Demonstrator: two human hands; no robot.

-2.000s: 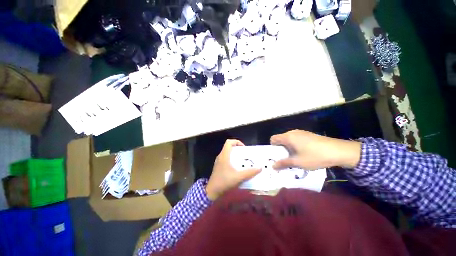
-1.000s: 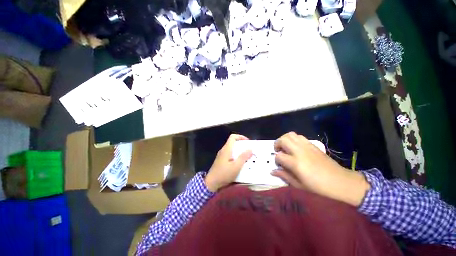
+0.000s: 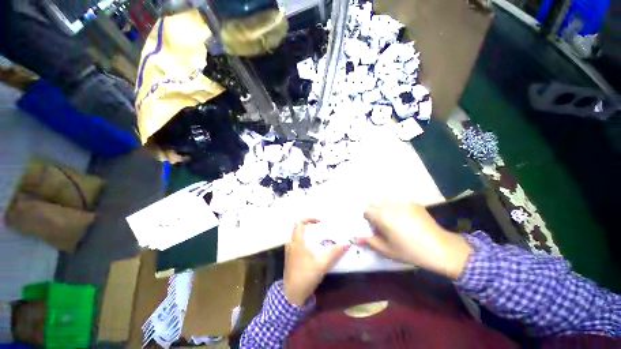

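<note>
A white oblong faceplate or part-built unit (image 3: 364,260) lies in both hands at the board's front edge. My left hand (image 3: 308,262) holds its left end, thumb on top. My right hand (image 3: 412,238) rests on its middle and right part, fingertips on the top face. The far side of the unit blends into the bright white board (image 3: 248,235). Small black inserts (image 3: 280,185) sit on the board beside a large heap of white socket modules (image 3: 381,75).
A yellow sack (image 3: 178,78) with black housings (image 3: 204,140) is at back left, beside blurred metal rods (image 3: 333,58). Stacked white panels (image 3: 173,219) lie left. An open carton (image 3: 216,296) is low left. Screws (image 3: 481,145) lie at right. A white frame (image 3: 570,101) is at far right.
The view has tilted up, showing more of the bench's back. Both hands still hold the white unit, which now overlaps the board's front edge. The right fingers have shifted on its face.
</note>
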